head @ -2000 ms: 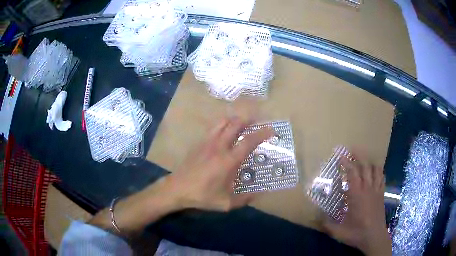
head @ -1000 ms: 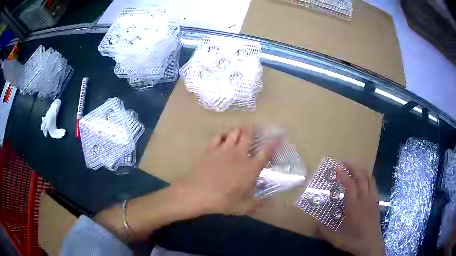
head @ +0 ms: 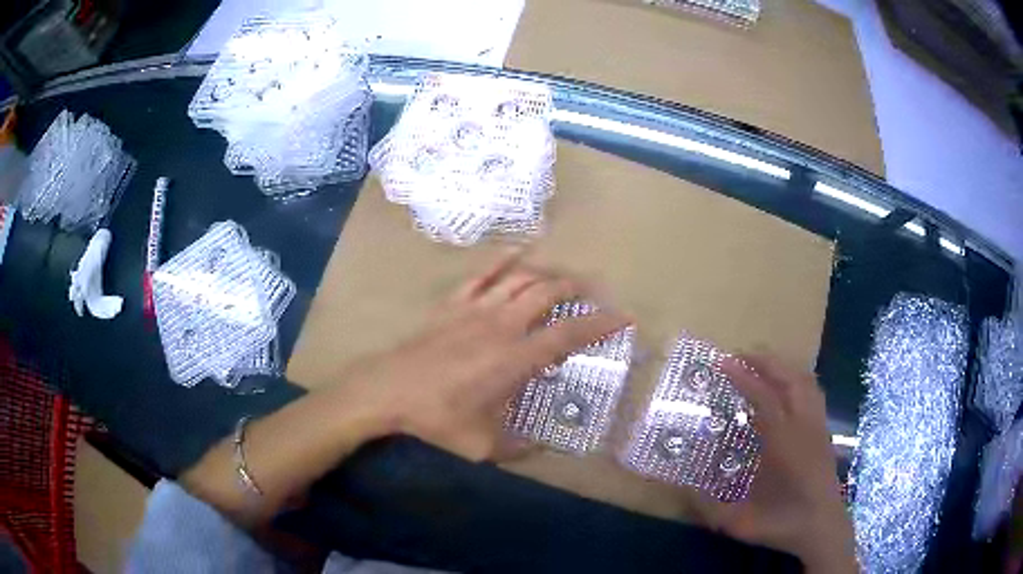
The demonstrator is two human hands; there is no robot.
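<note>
Two clear plastic plates with ribs and round bosses are over the brown cardboard sheet (head: 662,235). My left hand (head: 482,364), with a bracelet on the wrist, is shut on the left plate (head: 575,406), its thumb and fingers over the upper part. My right hand (head: 791,448) is shut on the right plate (head: 687,417) by its right side. The two plates are close together, slightly tilted to each other. The fingertips are a little blurred. A twisted stack of plates (head: 466,157) lies at the cardboard's top left corner.
More stacks lie at the upper left (head: 286,101), left (head: 219,308) and far left (head: 76,168). A red-and-white marker (head: 156,241) and crumpled white item (head: 94,278) are left. Crinkled clear bags (head: 911,426) lie right. A metal rail (head: 684,135) crosses behind. A red crate (head: 34,460) is lower left.
The left plate, blurred and in motion before, now shows more clearly. The right plate has come closer to it. The whole view has shifted, so the stacks appear further left.
</note>
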